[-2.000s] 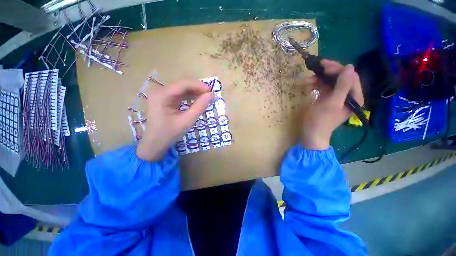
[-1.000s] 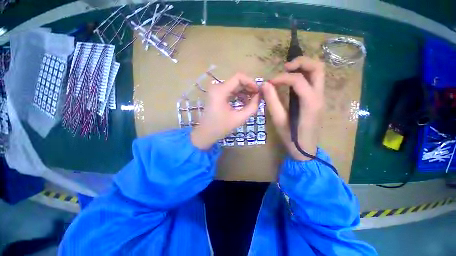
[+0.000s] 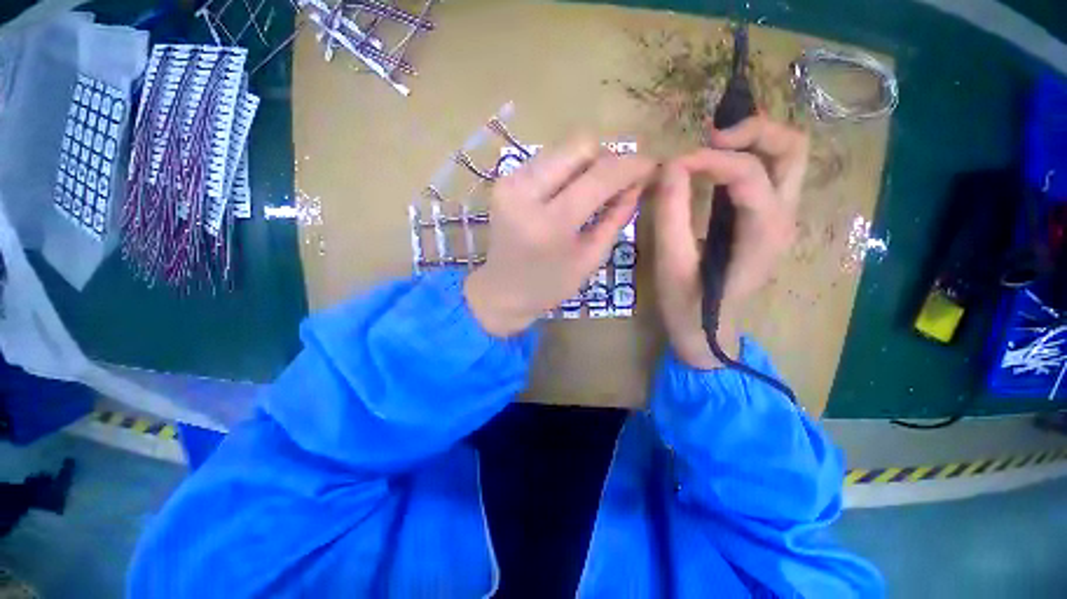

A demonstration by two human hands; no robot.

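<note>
The PCB panel [image 3: 611, 293] lies on the tan board [image 3: 562, 374], mostly covered by my left hand. My left hand [image 3: 562, 228] is over the panel with thumb and index finger pinched; what is between them is too small to tell. My right hand [image 3: 731, 228] holds the soldering iron [image 3: 722, 222], its tip pointing away from me. The fingertips of both hands meet or nearly meet above the panel's right side. A wired strip [image 3: 442, 236] with red-dark wires lies along the panel's left side, partly hidden by my left hand.
Stacked wired panels [image 3: 193, 152] and unwired panels [image 3: 88, 158] lie at left. More wired strips [image 3: 363, 41] lie at the board's far left corner. A silvery wire coil [image 3: 845, 84] and brown specks [image 3: 679, 70] are at far right. A yellow part [image 3: 938, 316] and blue bin [image 3: 1035, 345] stand right.
My right hand has come in from the right with the iron and met my left hand over the panel. The view has shifted. My left hand now covers more of the panel.
</note>
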